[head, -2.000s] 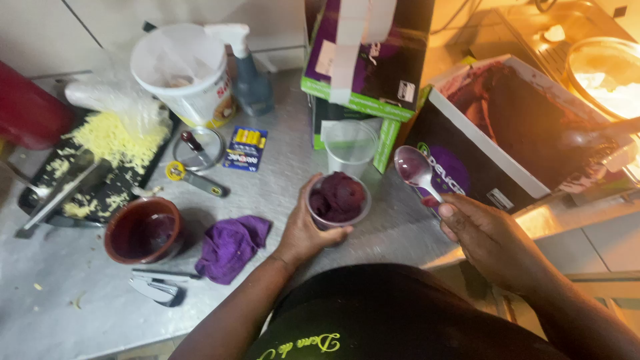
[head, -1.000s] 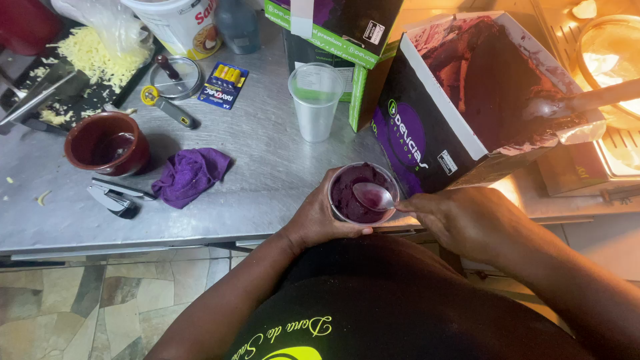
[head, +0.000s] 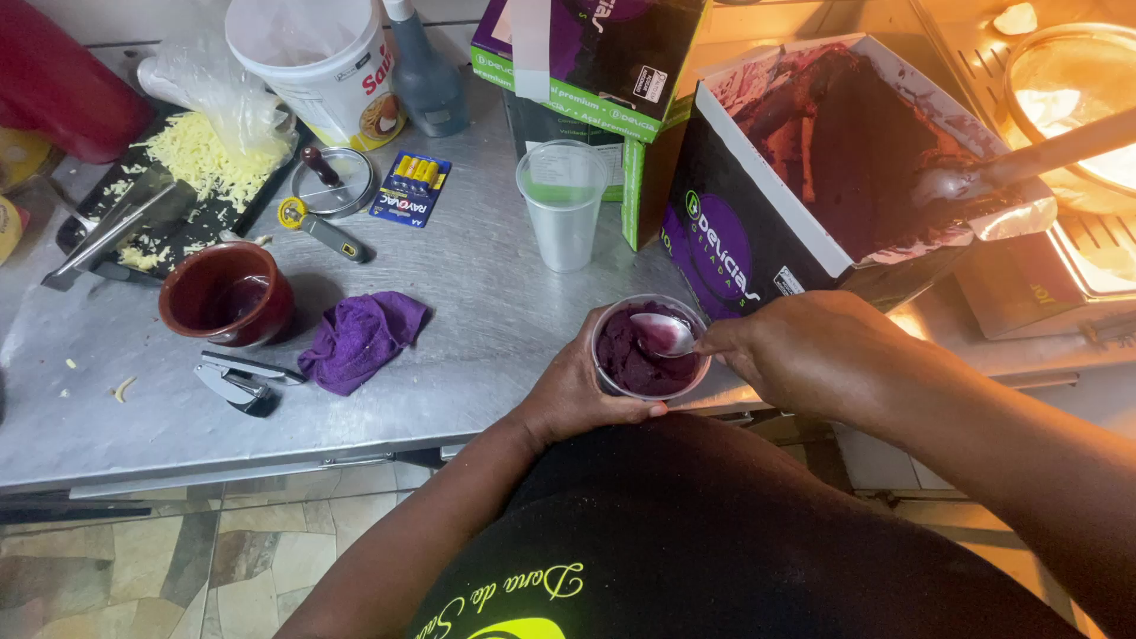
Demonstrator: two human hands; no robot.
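Note:
My left hand is wrapped around a clear plastic cup of dark purple açaí at the counter's front edge. In my right hand is a metal spoon, its bowl resting on the açaí inside the cup. Just behind the held cup stands an upright, translucent plastic cup. To the right, an open cardboard box holds a mass of dark purple açaí, with a large utensil lying in it.
Left on the steel counter are a purple cloth, a brown bowl, a stapler-like tool, a battery pack and a black tray of shredded cheese. A white bucket, spray bottle and stacked boxes stand behind.
Two seconds ago the spoon was held apart from the cup, over by the open box; now it is in the cup. The açaí, mounded then, looks flatter. The view has shifted.

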